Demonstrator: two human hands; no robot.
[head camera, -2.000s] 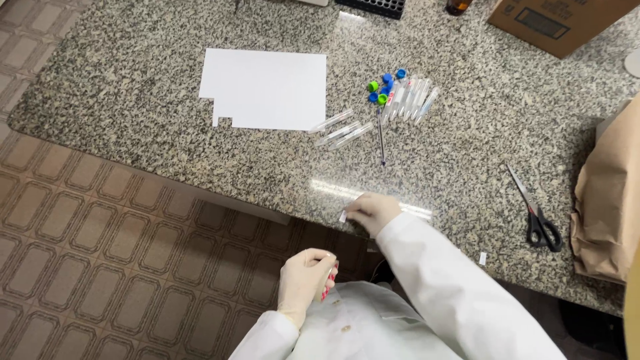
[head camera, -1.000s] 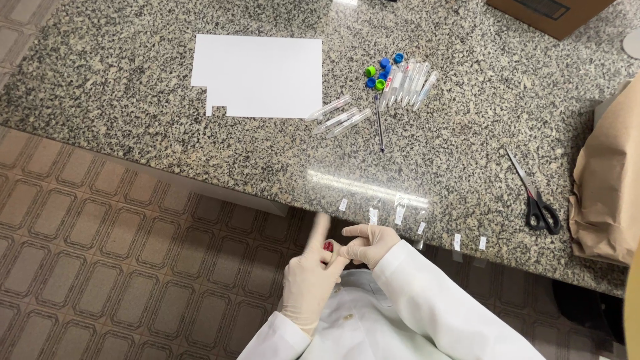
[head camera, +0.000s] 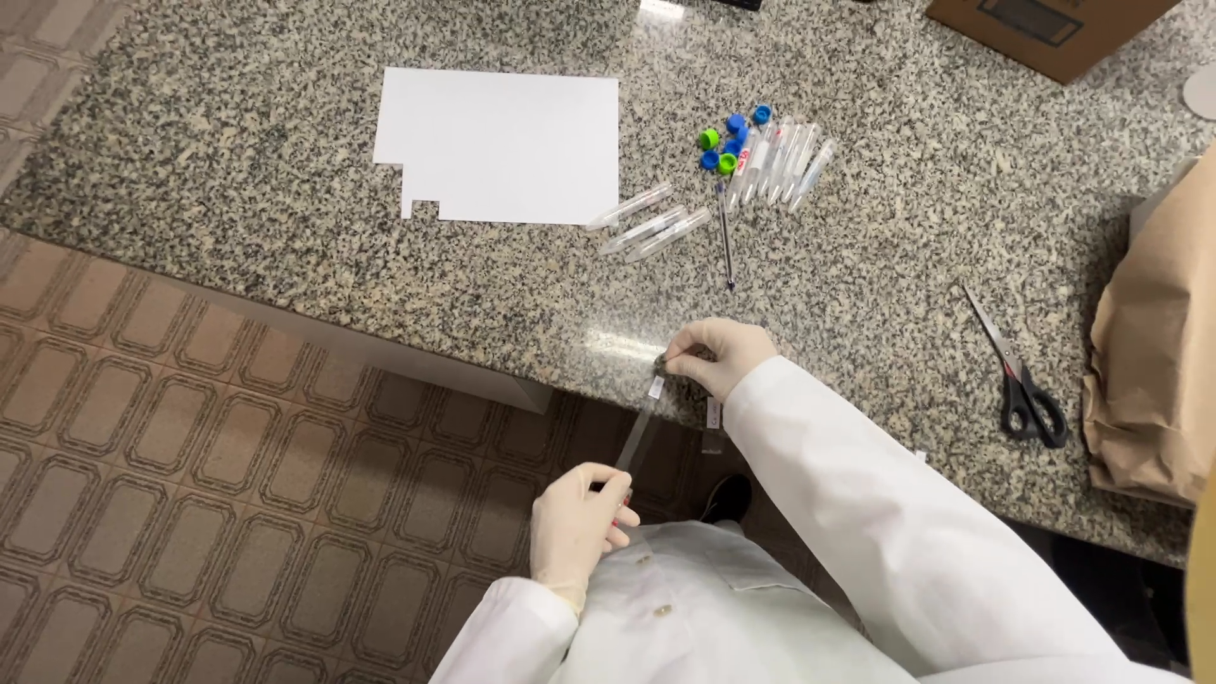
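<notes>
My left hand (head camera: 579, 522), in a pale glove, is below the counter edge, its fingers closed on a clear tape strip (head camera: 635, 439) and a partly hidden item with red on it. A small white paper label (head camera: 655, 388) is on the strip near its upper end. At that end, my right hand (head camera: 719, 356), gloved too, pinches thumb and finger together over the counter edge; it seems to hold the strip's tip. Just below my right wrist, another label (head camera: 713, 412) with writing hangs at the edge on clear tape.
A cut white sheet (head camera: 503, 142) lies on the granite counter (head camera: 237, 190). Right of it are clear plastic tubes (head camera: 655, 228), blue and green caps (head camera: 728, 163) and a pen (head camera: 726, 237). Farther right are scissors (head camera: 1015, 370), a brown paper bag (head camera: 1149, 342) and a cardboard box (head camera: 1054, 28).
My hands were close together a second ago; my right hand has moved up to the counter edge, and the tape strip with a label now shows between them.
</notes>
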